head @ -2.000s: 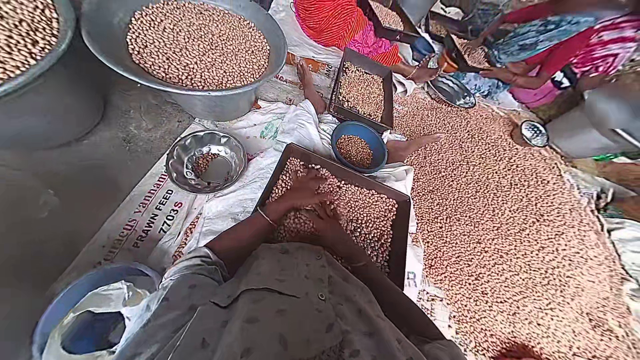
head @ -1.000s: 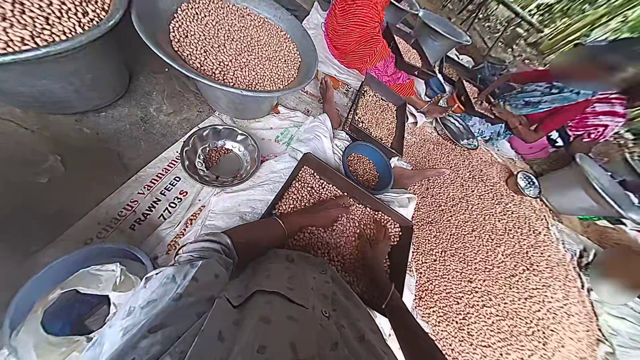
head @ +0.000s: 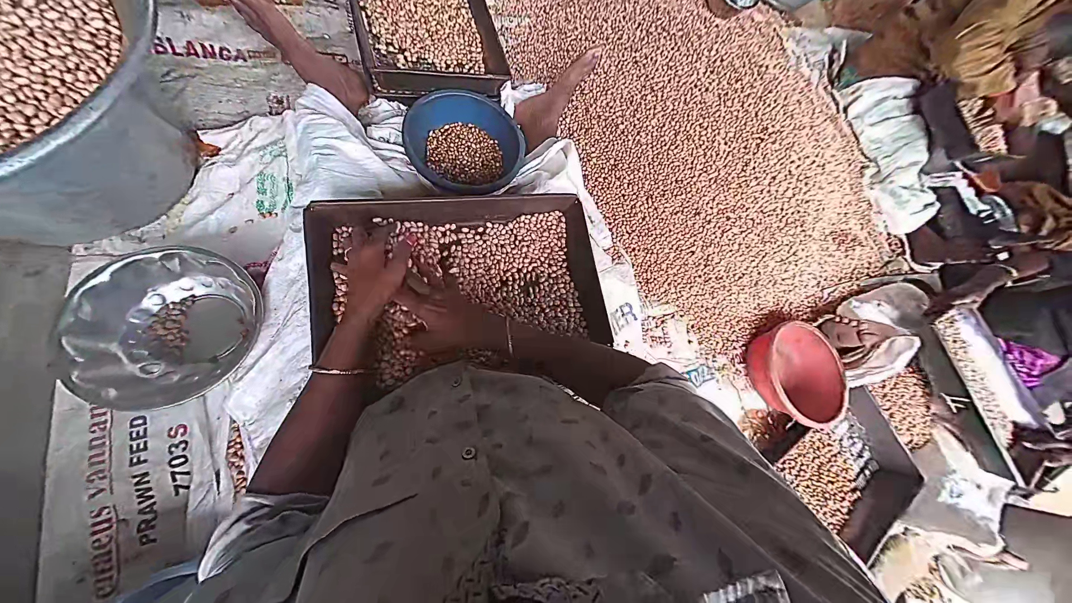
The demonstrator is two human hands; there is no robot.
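A dark rectangular tray (head: 593, 276) lies in front of me with a layer of pinkish-brown nuts or seeds (head: 523, 260) in it. My left hand (head: 373, 272) rests among them in the tray's left part, fingers pointing up. Touching or very near it, my right hand (head: 444, 314) reaches in from the right with its fingers spread over the nuts. Whether either hand grips any nuts cannot be told. Just beyond the tray's far edge stands a blue bowl (head: 511, 138) with darker nuts. A shiny metal dish (head: 100, 360) with a few pieces lies to the left.
A large metal basin (head: 92, 197) of nuts stands at the upper left. Another dark tray (head: 444, 82) lies beyond the bowl, between a person's feet (head: 557, 96). A wide heap of nuts (head: 712, 151) spreads right. A red bowl (head: 808, 373) sits near a tray (head: 892, 494) at the lower right.
The view has swung toward the right. My hands, apart in the tray a second ago, are now close together at its left part.
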